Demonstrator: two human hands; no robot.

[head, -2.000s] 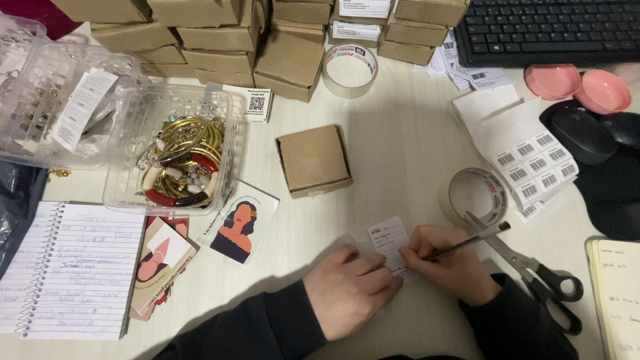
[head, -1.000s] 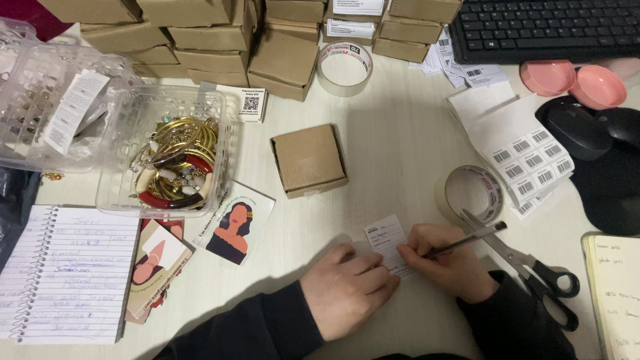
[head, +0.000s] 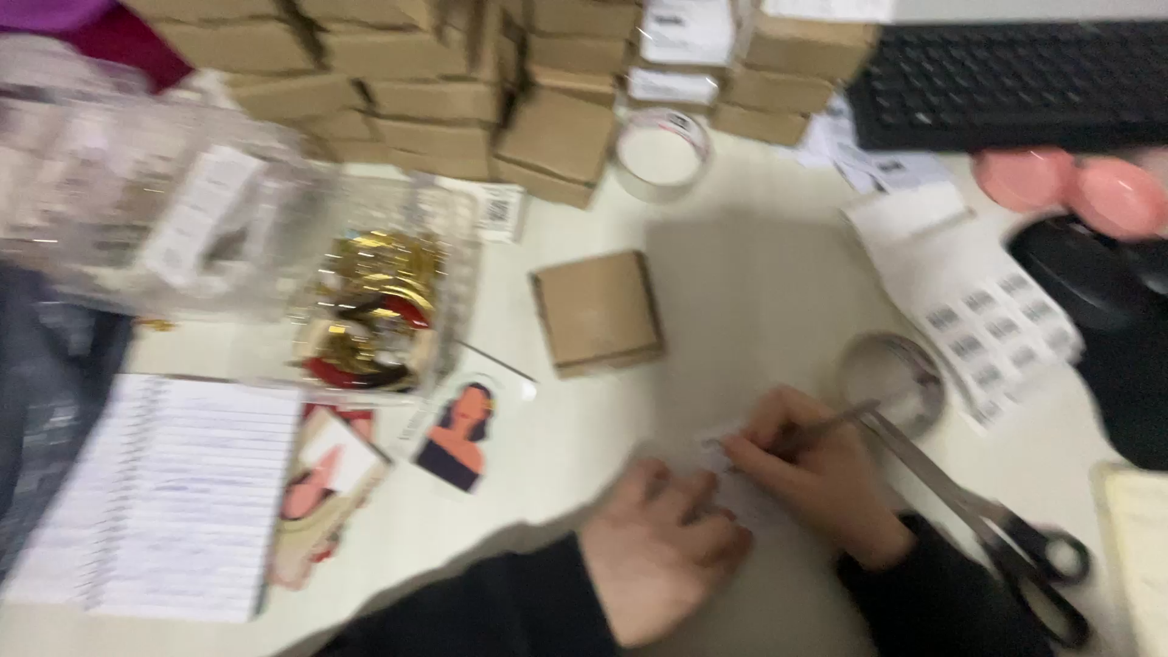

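My right hand (head: 812,465) holds a pen (head: 826,424) over a small white paper slip (head: 721,443) on the white table. My left hand (head: 662,547) rests flat against the slip's left side, its fingers slightly bent. Both hands partly cover the slip, and the view is blurred. A small closed cardboard box (head: 599,313) lies beyond my left hand. Scissors (head: 967,511) with black handles lie right of my right hand, their blades beside a roll of clear tape (head: 892,388).
Stacked cardboard boxes (head: 429,100) and another tape roll (head: 662,155) stand at the back. Left are a plastic container of bangles (head: 374,310), a spiral notebook (head: 205,493) and illustrated cards (head: 461,433). Right are barcode labels (head: 990,338), a keyboard (head: 1013,87) and a computer mouse (head: 1077,269).
Both hands stay at the slip, with the pen still in my right hand. The view has shifted slightly and become blurred.
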